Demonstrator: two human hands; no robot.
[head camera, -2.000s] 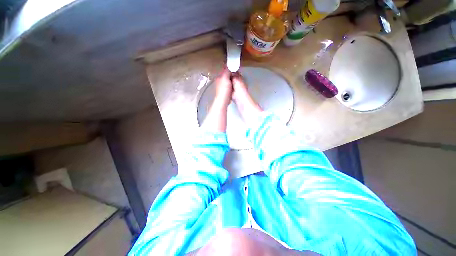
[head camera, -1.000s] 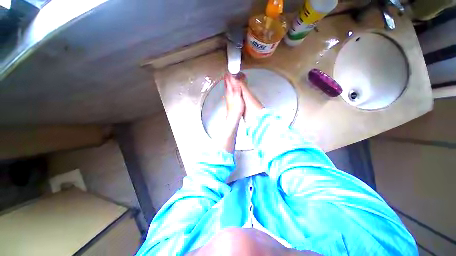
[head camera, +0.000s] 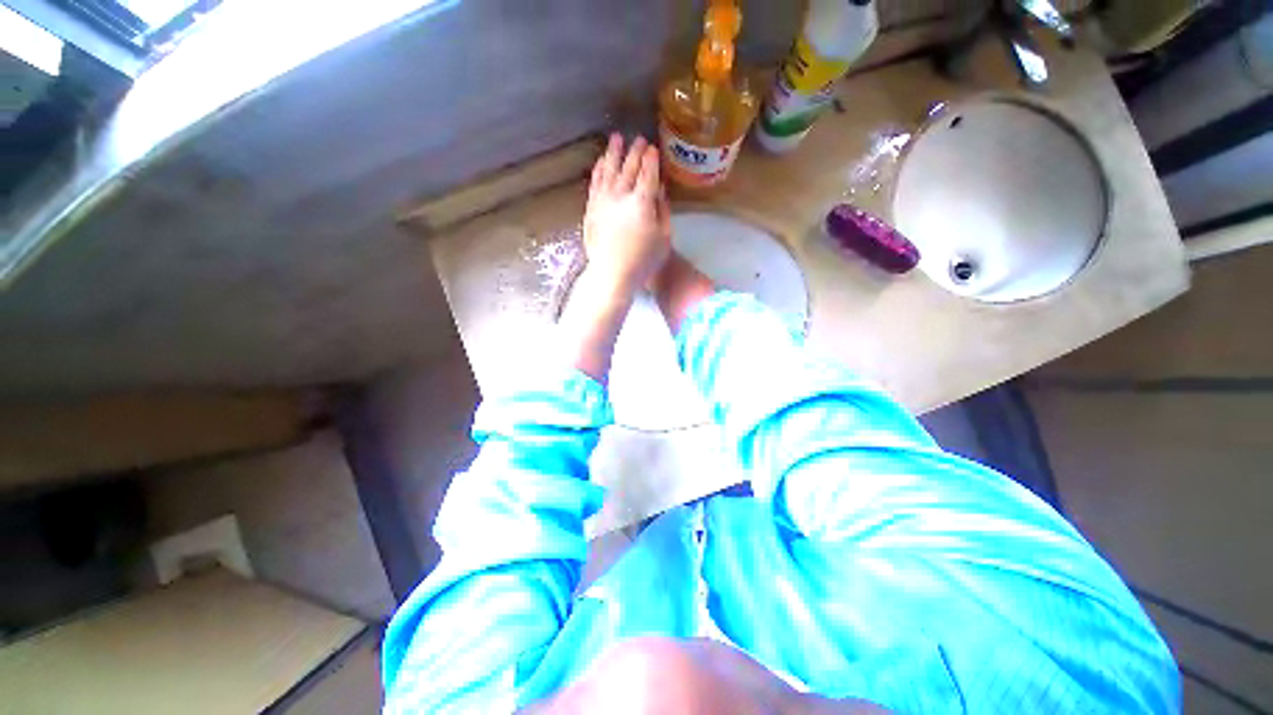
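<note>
My left hand (head camera: 627, 210) reaches over the back of the near washbasin (head camera: 761, 273) and lies over the faucet, which it hides. Its fingers point toward the wall and lie close together. My right hand (head camera: 680, 286) is lower, over the basin beside my left wrist, and mostly hidden behind the left hand and the blue sleeve. What either hand holds cannot be made out.
An orange pump bottle (head camera: 702, 133) and a white and yellow cleaner bottle (head camera: 814, 73) stand right of my left hand. A purple scrub brush (head camera: 871, 239) lies between the basins. The second washbasin (head camera: 1001, 200) is at the right, with its faucet (head camera: 1029, 53) behind.
Both hands were together under the faucet spout. My left hand has moved up and back onto the faucet, covering it. My right hand has stayed low over the basin.
</note>
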